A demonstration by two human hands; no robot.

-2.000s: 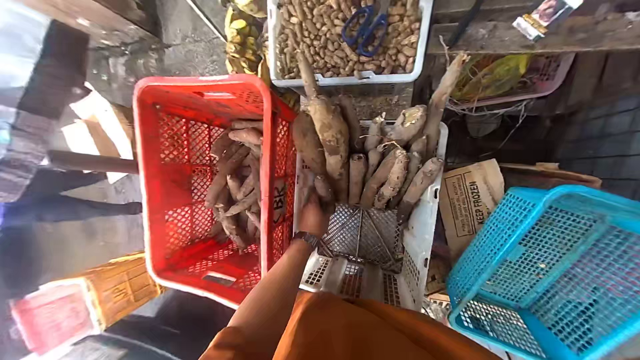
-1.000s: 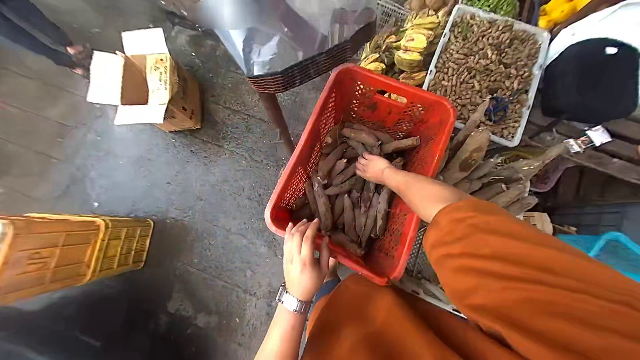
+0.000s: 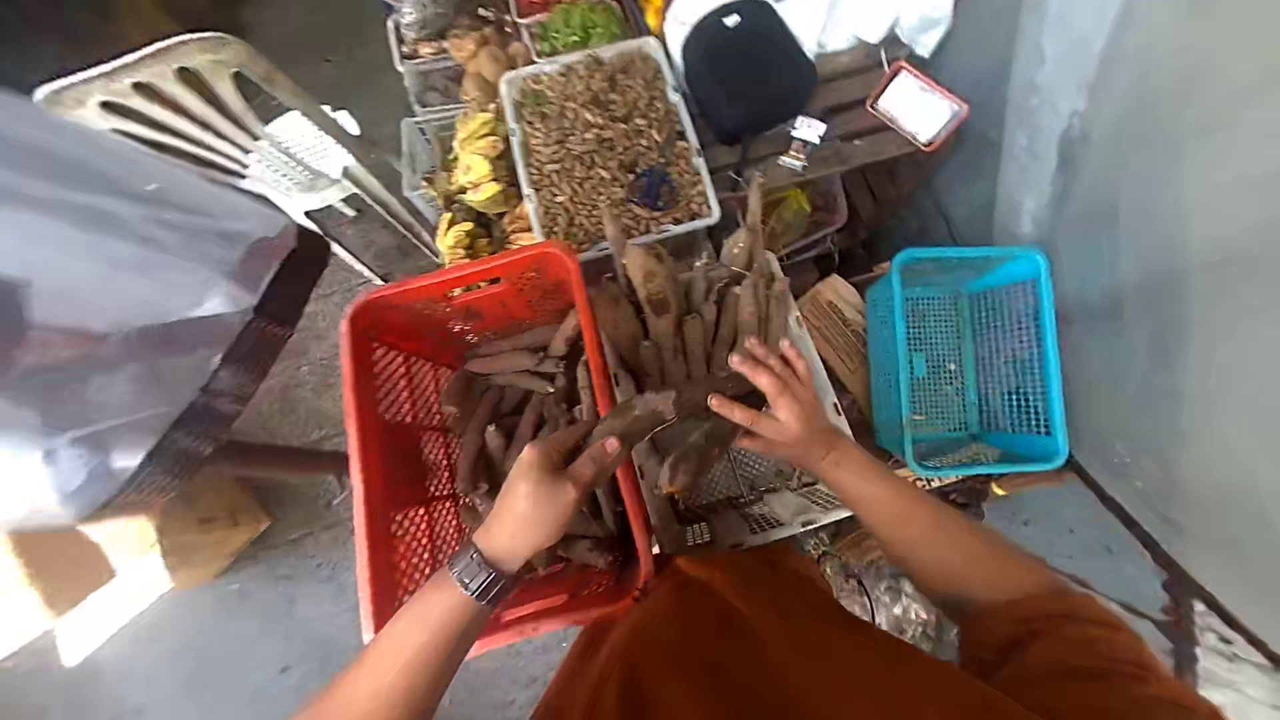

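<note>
My left hand, with a metal watch at the wrist, grips a brown root over the right rim of the red plastic crate. Many long brown roots lie in that crate. To its right, a pale plastic crate holds more roots, several standing side by side at its far end. My right hand is spread, palm down, over the middle of this crate, close to the roots lying there. Another thick root lies just below its fingers.
A blue plastic crate stands at the right beside a cardboard piece. Beyond the roots are a tray of small rhizomes with blue-handled scissors, bananas and a wooden bench. A plastic chair stands far left, a cardboard box lower left.
My right hand has moved from inside the red crate to over the pale crate. My left hand has left the red crate's near rim and now holds a root. The view has swung right.
</note>
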